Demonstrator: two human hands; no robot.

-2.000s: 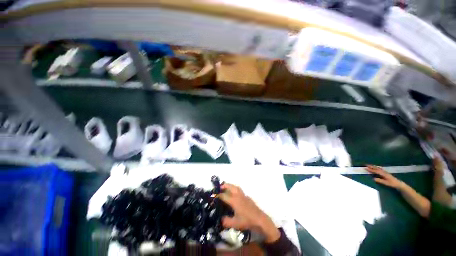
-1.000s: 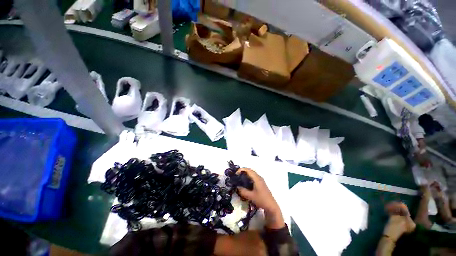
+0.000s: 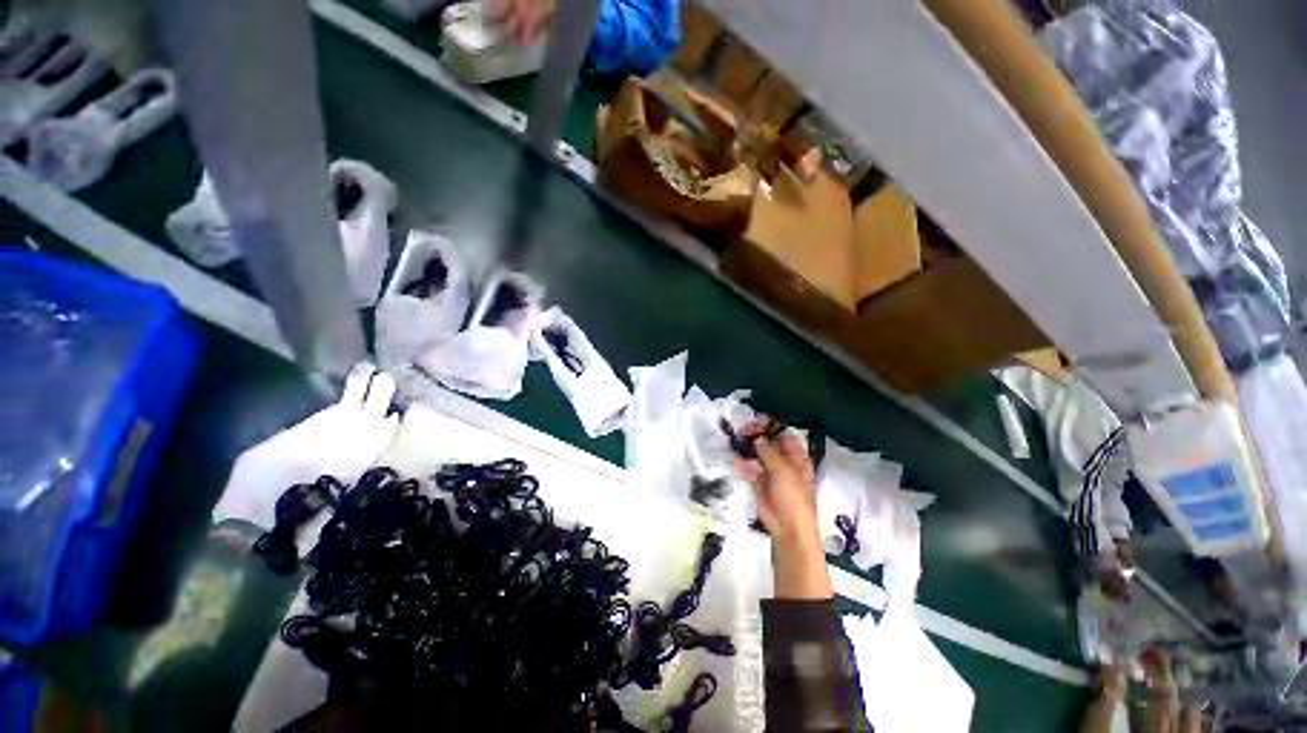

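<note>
My right hand (image 3: 784, 480) reaches over the white sleeves on the green belt, its fingers on a small black cable bundle (image 3: 755, 433). Dark bundles also lie on sleeves on both sides of the hand (image 3: 710, 490). To the left, bulging white sleeves (image 3: 426, 304) each show a black cable in the opening. A large tangled black cable pile (image 3: 459, 594) lies on a white sheet (image 3: 581, 494) in front of me, with a few loose bundles at its right. My left hand is not in view.
A blue tote (image 3: 86, 430) stands at left, and a grey post (image 3: 258, 158) rises beside it. Open brown cartons (image 3: 803, 236) stand across the belt. A power strip (image 3: 1204, 480) hangs from the shelf at right. Other people's hands show at the top and lower right.
The view has tilted. My right hand has moved from the pile's right edge up to the sleeves with a cable. Cable bundles now show on sleeves near it that looked plain before.
</note>
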